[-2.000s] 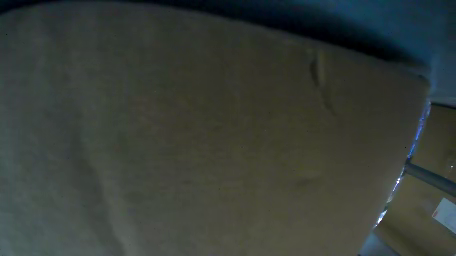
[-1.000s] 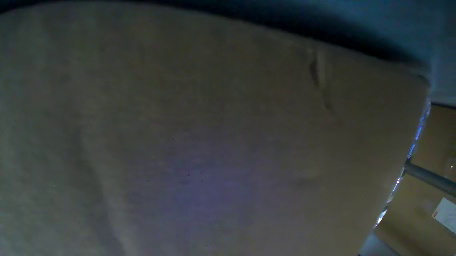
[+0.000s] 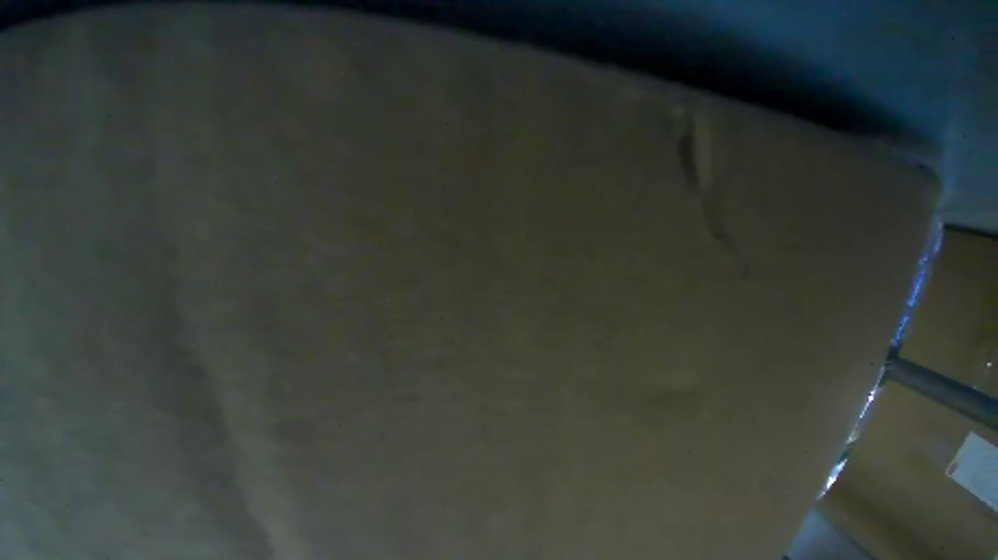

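A large brown surface, which looks like cardboard, fills most of the view very close to the camera. It has a small dent or tear near its upper right and soft creases at the lower left. A thin shiny strip runs down its right edge. Neither of my hands is in the picture.
At the right edge, behind the surface, is another brown surface with a white label. A grey bar crosses in front of it. A blurred blue-grey area lies along the top right.
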